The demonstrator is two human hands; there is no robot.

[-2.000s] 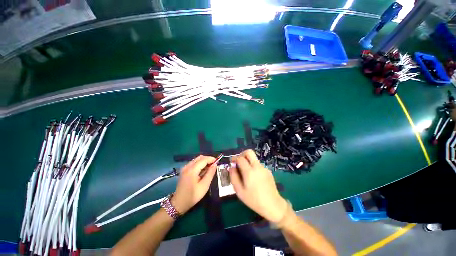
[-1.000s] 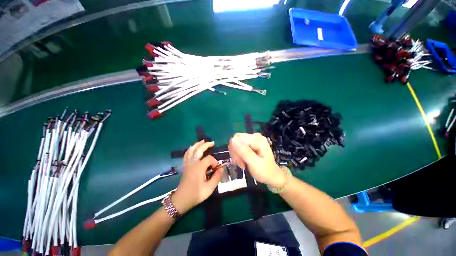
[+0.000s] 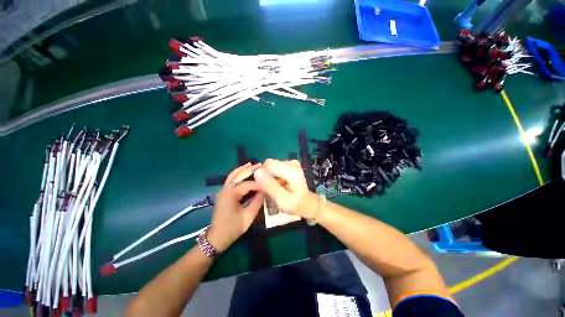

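Observation:
A white cable [image 3: 162, 252] with a red connector [image 3: 108, 269] at its lower left end runs under my left wrist to my hands. Its other white lead ends in a dark tip left of my left hand. My left hand [image 3: 234, 201] is closed around the cable's end; the fingers hide the wires. My right hand [image 3: 284, 189] meets it, fingertips pinched at the same spot; what they pinch is too small to tell. Both are above a small white plate [image 3: 279, 218] framed by black tape [image 3: 255, 247]. A heap of black connector housings [image 3: 375, 151] lies right of my hands.
A fanned cable bundle [image 3: 248, 77] lies at top centre, another cable pile [image 3: 68, 217] at far left. A blue tray [image 3: 402, 25] stands behind the housings. Dark red connectors with white leads [image 3: 486, 59] lie at upper right. A person's dark clothing [image 3: 526, 223] shows at the right edge.
My right hand has moved left, its fingertips now against my left fingers. Both hands are raised slightly off the plate. The view has shifted a little.

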